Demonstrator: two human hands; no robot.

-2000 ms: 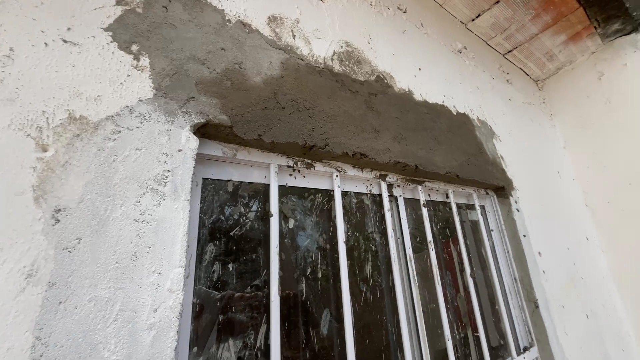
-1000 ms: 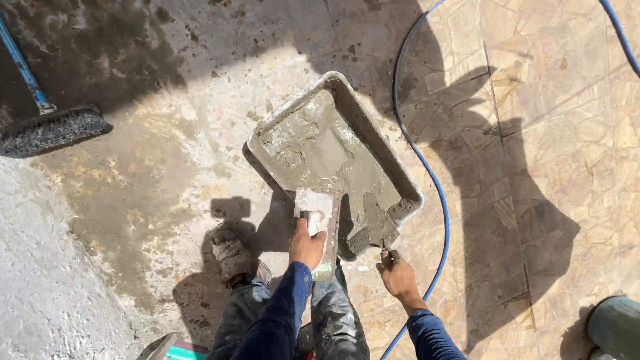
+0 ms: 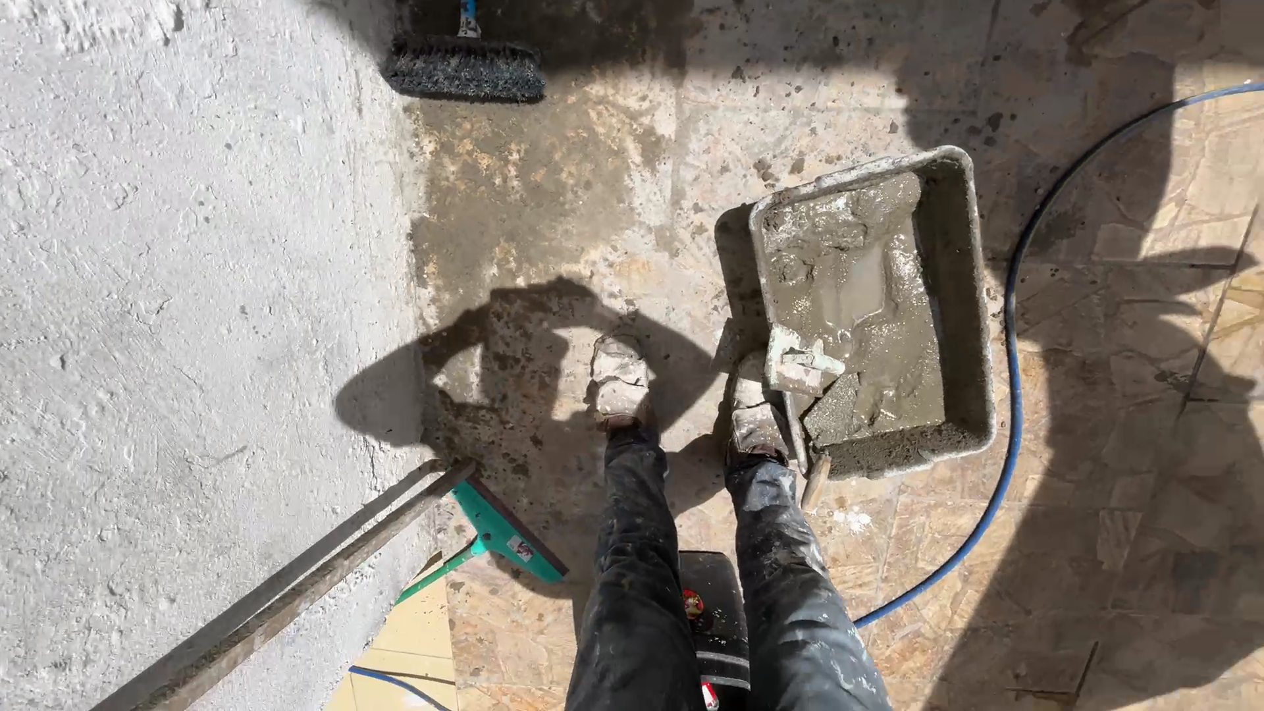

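Neither my left hand nor my right hand shows in the head view. Wet grey mortar (image 3: 859, 296) lies in a rectangular plastic tub (image 3: 973, 286) on the floor, right of my feet. A plastering float (image 3: 802, 363), pale and smeared, rests across the tub's left rim. Just below it a trowel blade (image 3: 831, 410) lies on the mortar at the near left corner, with its wooden handle (image 3: 817, 481) out over the rim. My mortar-spattered shoes (image 3: 620, 377) stand to the left of the tub, the right one close against it.
A rough white wall (image 3: 217, 247) runs along the left. Against it lean a long wooden pole (image 3: 296, 602) and a green squeegee (image 3: 504, 533). A push broom (image 3: 464, 69) lies at the top. A blue hose (image 3: 1012, 395) curves right of the tub. Behind my feet stands a dark case (image 3: 716, 612).
Both hands have left the view. The float and trowel they were on a second ago now rest at the tub. The view has swung left, towards the wall.
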